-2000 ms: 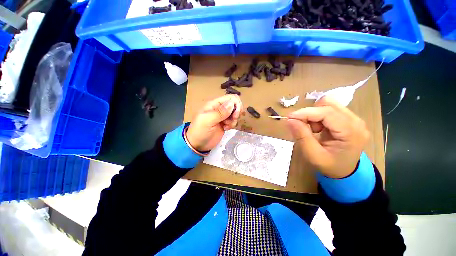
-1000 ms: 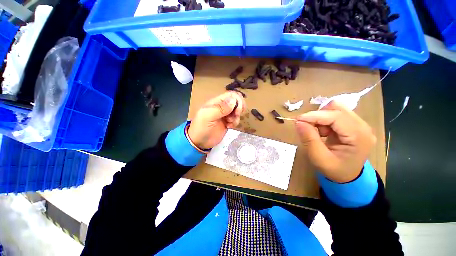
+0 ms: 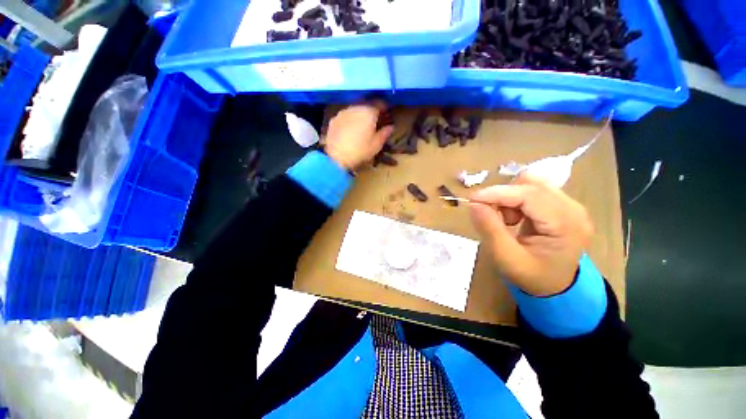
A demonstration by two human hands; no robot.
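My right hand pinches a thin pale stick between thumb and fingers, its tip pointing left over the cardboard. Two small dark parts lie near the tip. My left hand is at the upper left of the cardboard, beside a group of dark parts; its fingertips are blurred near the tray wall, and whether they hold anything cannot be told. A printed white sheet with a pale round spot lies below, on the cardboard.
A blue tray with dark parts on white lining and a heaped blue bin stand behind. A white bottle with a long tip and a white scrap lie right. A white teardrop piece and blue bin are left.
My left hand has moved up and away from the middle of the cardboard to its upper left edge. My right hand still holds the stick in nearly the same place.
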